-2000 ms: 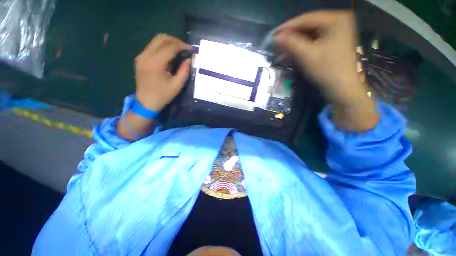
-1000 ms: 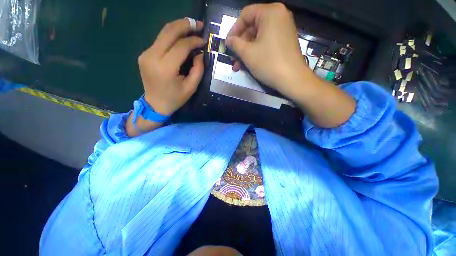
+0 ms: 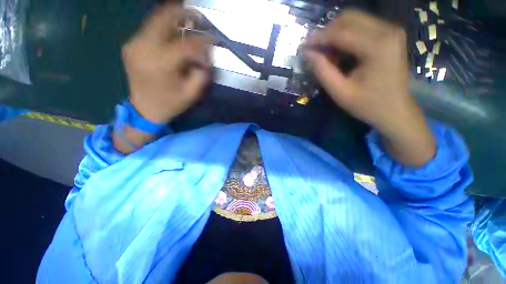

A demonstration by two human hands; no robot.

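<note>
An open tablet unit [image 3: 239, 84] lies in front of me, bright silver-white inside, its top cut off by the picture's edge. A dark flex cable [image 3: 236, 49] runs slantwise across the silver area, near another dark band. My left hand [image 3: 166, 66] is blurred at the unit's left edge, fingers curled; its fingertips are partly cut off and I cannot tell if they hold anything. My right hand [image 3: 360, 66] is over the unit's right end by the main board [image 3: 300, 83], thumb and finger near each other; whether something is between them is unclear.
A pile of flex cables [image 3: 431, 47] with cream tabs lies to the right. A clear plastic bag [image 3: 14, 44] is at the far left. A yellow-marked bench edge [image 3: 61, 121] runs at lower left. Another person's blue sleeve [image 3: 491, 230] shows at lower right.
My right hand has moved from the unit's left end to its right end. A slanting dark strip now shows across the silver area. The unit sits higher and further left in view.
</note>
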